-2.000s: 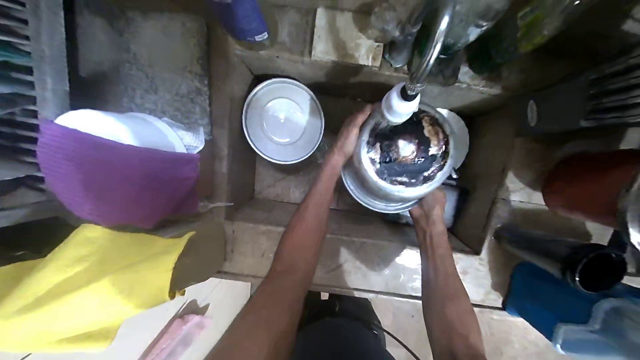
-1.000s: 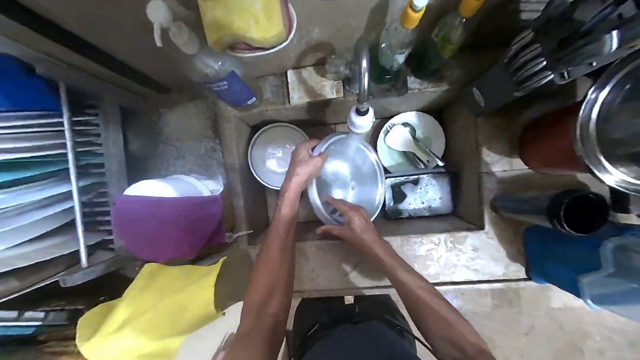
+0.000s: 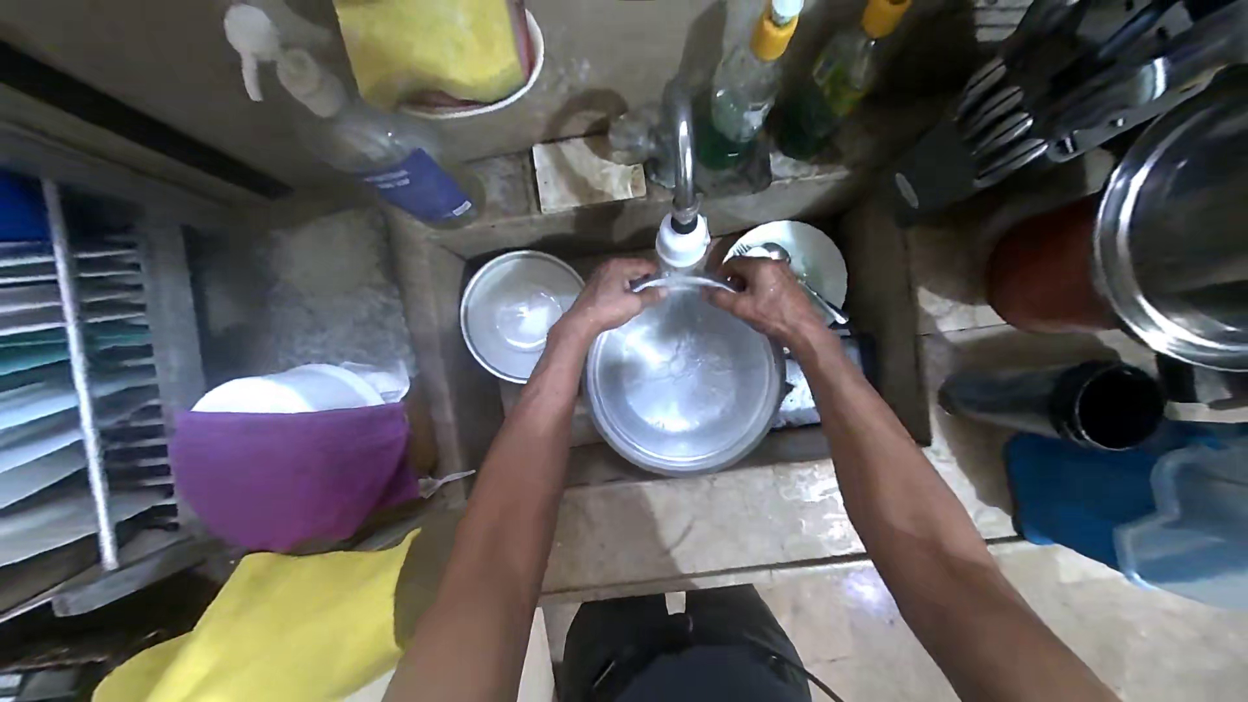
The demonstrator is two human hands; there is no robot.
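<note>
Under the white faucet head (image 3: 682, 242), a round metal pot or basin (image 3: 673, 390) lies with its shiny inside facing up. My left hand (image 3: 616, 297) and my right hand (image 3: 765, 292) pinch a curved metal edge (image 3: 685, 283) from its two sides, at the vessel's far side. Whether this edge is its rim or a separate piece is unclear. A smaller metal bowl (image 3: 522, 317) sits in the sink to the left. At the right, behind my right hand, a white plate (image 3: 814, 258) holds cutlery. A foam-covered container (image 3: 799, 395) is partly hidden by my right forearm.
A purple cloth (image 3: 292, 473) covers white dishes beside a dish rack (image 3: 83, 390). Behind the sink stand a pump bottle (image 3: 390, 166) and glass bottles (image 3: 746, 93). At the right are a black cylindrical container (image 3: 1063, 405), a large metal pot (image 3: 1185, 224) and a utensil holder (image 3: 941, 171).
The vessel showed its blackened underside two seconds ago; its inside faces up now. Since one second ago, both hands have moved to its far side, and it stands nearer the sink's front edge.
</note>
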